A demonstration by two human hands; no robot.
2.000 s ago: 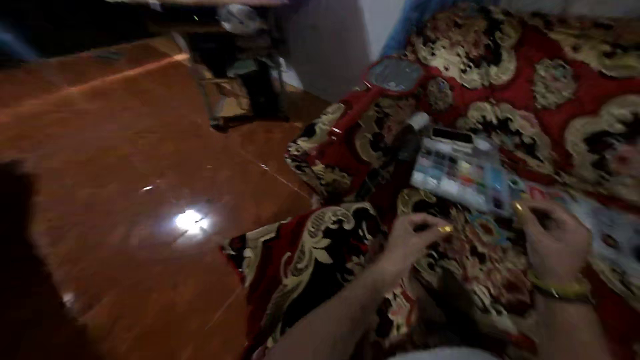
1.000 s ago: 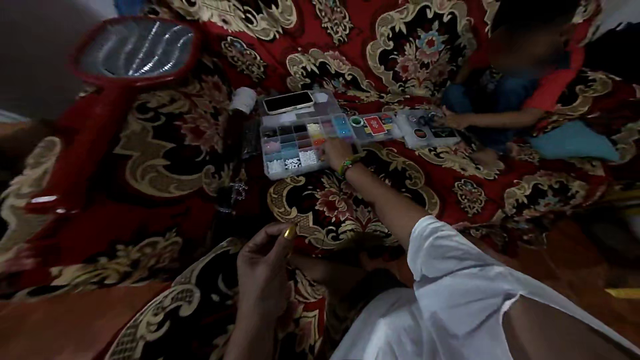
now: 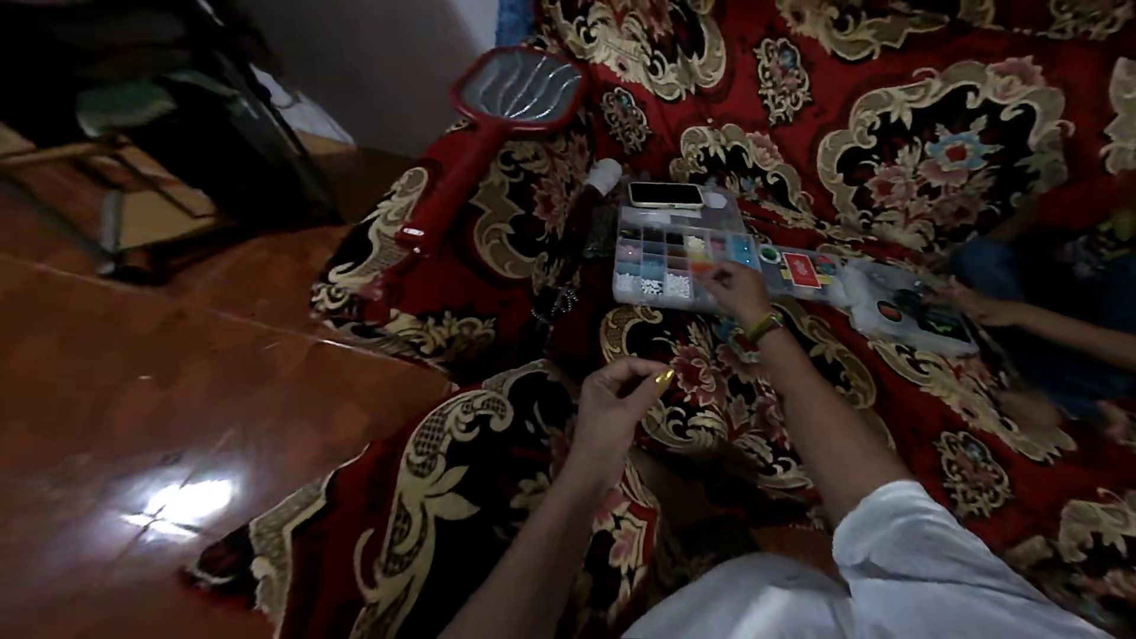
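My left hand (image 3: 617, 408) is raised over the patterned cloth, thumb and forefinger pinched together; a gold-coloured nail shows, and anything thin between the fingertips is too small to make out. My right hand (image 3: 738, 291) reaches into the clear plastic compartment box (image 3: 679, 300), its fingertips at the compartments on the right side, beside orange and yellow beads. White beads (image 3: 678, 285) fill compartments along the near row. A phone (image 3: 665, 195) lies on the box's opened lid. Whether my right fingers hold a bead cannot be told.
A red electric mosquito swatter (image 3: 453, 182) lies left of the box. To the right are a red card (image 3: 801, 271), a clear plastic container (image 3: 914, 311) and another person's hand (image 3: 976, 302). A shelf or rack (image 3: 160, 209) stands on the tiled floor at left.
Two seconds ago both my hands were raised in front of the box; my right hand has since moved to the compartments. The view has swung about.
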